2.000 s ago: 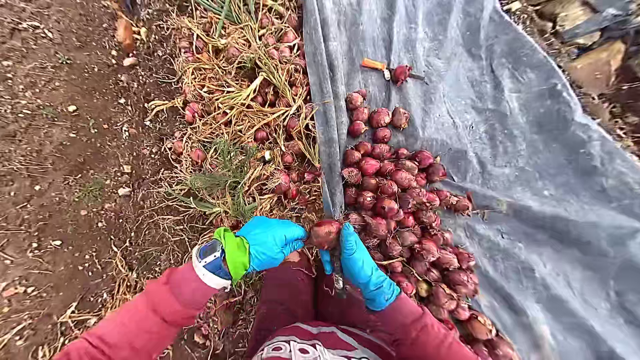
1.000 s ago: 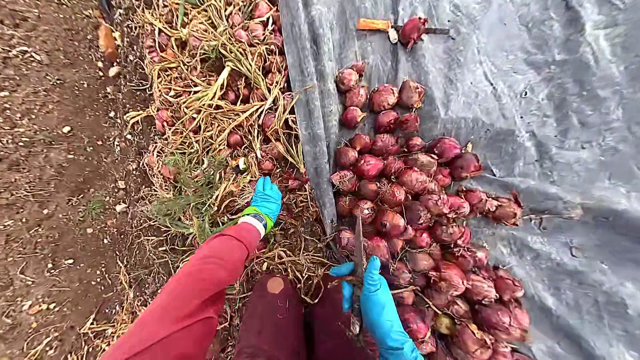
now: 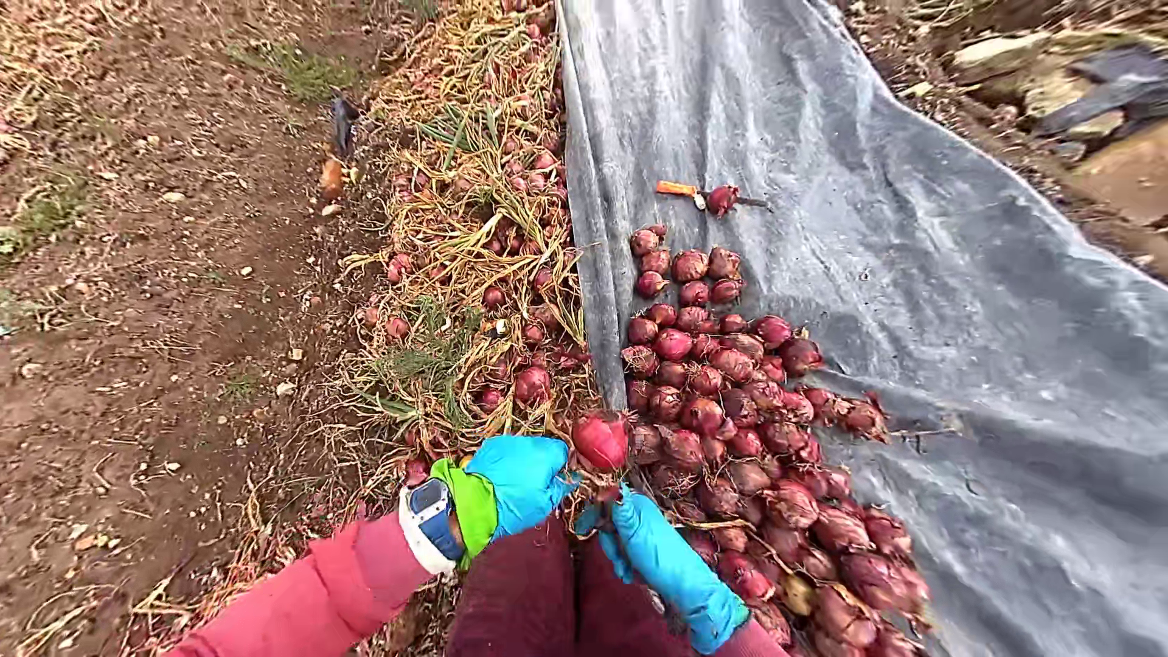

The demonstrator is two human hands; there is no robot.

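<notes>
Blue gloves cover both hands. My left hand (image 3: 520, 484), with a watch at the wrist, is closed on the stalk end of a red onion (image 3: 600, 442), whose bulb points away from me. Just below the bulb, my right hand (image 3: 662, 557) has its fingertips close by the stalk; a tool in it is mostly hidden, with only a dark bit low beside the palm. Many trimmed red onions (image 3: 703, 415) lie on the grey sheet to the right of both hands. Left of the sheet, more onions (image 3: 532, 385) lie among dry stalks.
An orange-handled knife (image 3: 676, 188) lies on the grey ground sheet (image 3: 876, 274), with an onion (image 3: 722, 200) over its blade. Bare soil (image 3: 182, 365) borders the stalks on the left. Stones (image 3: 1086, 100) lie beyond the sheet at the upper right.
My left hand, reaching into the dry stalks one second ago, is back beside my right hand with an onion. The knife seen in my right hand then is now mostly hidden. The view has widened.
</notes>
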